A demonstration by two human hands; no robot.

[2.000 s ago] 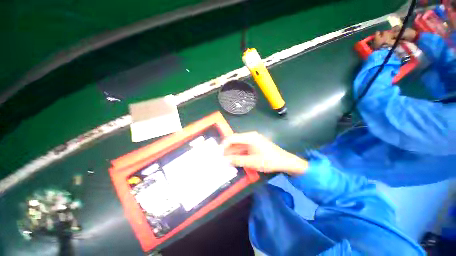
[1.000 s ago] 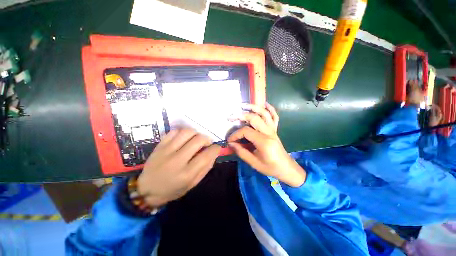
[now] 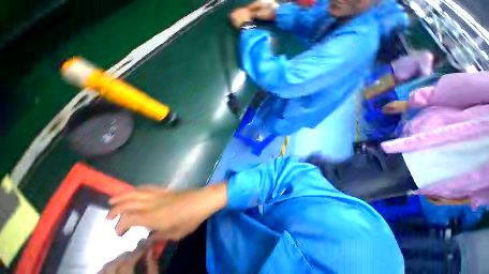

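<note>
The red-orange fixture lies at the lower left, cut off by the picture's edges. Inside it is the open tablet with its bright silver-white battery pack. My right hand reaches in from the right, fingers bent over the battery and the near side of the fixture; whether it pinches something small is hidden. My left hand is blurred and cut off by the bottom edge, close below my right hand; its fingertips do not show clearly.
A yellow electric screwdriver lies beyond the fixture, beside a blurred round screw dish. A pale yellow sheet is at the left edge. A worn white rail borders the bench. A person in blue and one in pink are at right.
The view has swung right, so fixture, dish and screwdriver appear farther left. The neighbouring workers show more. My left hand is now mostly out of the picture; my right hand stays at the tablet.
</note>
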